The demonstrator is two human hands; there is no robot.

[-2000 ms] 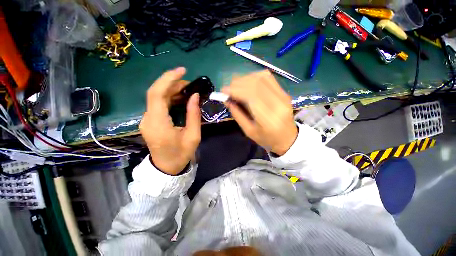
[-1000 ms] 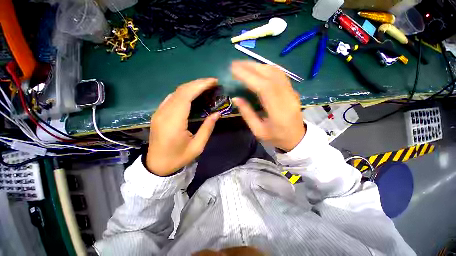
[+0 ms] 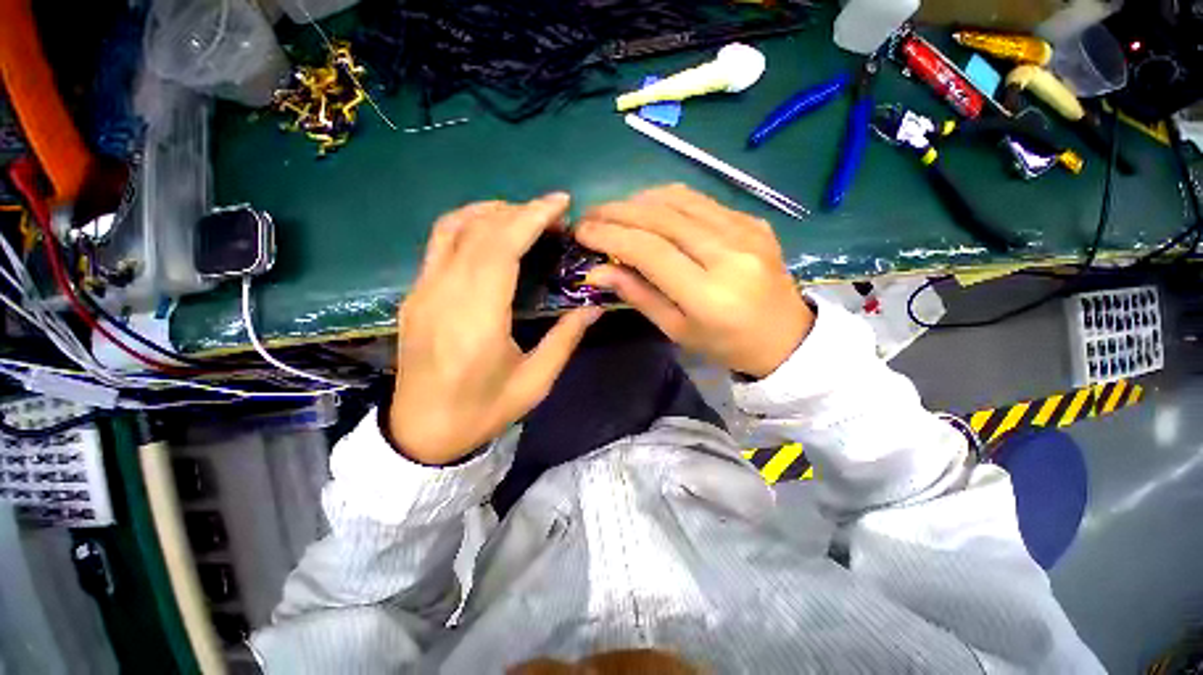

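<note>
A small dark watch housing (image 3: 575, 280) with a shiny rim is at the bench's front edge, between my two bare hands, partly hidden by fingers. My left hand (image 3: 475, 323) holds it from the left, with the thumb at its near side and the fingers at its far side. My right hand (image 3: 706, 273) is at its right, thumb and fingertips close together on or right over the housing. Whether the right fingertips pinch a small part cannot be told. Silver tweezers (image 3: 719, 166) lie on the green mat behind my right hand.
Behind lie a cream-handled tool (image 3: 693, 79), blue-handled pliers (image 3: 851, 139), black-handled cutters (image 3: 947, 185), a red-handled tool (image 3: 942, 74), a dark strap pile (image 3: 515, 53) and gold flex cables (image 3: 323, 99). A square-screened watch (image 3: 235, 244) on a white cable sits left.
The white piece and dark part held up two seconds ago no longer show. My right hand has lowered and closed in on the housing from its raised, spread position one second ago.
</note>
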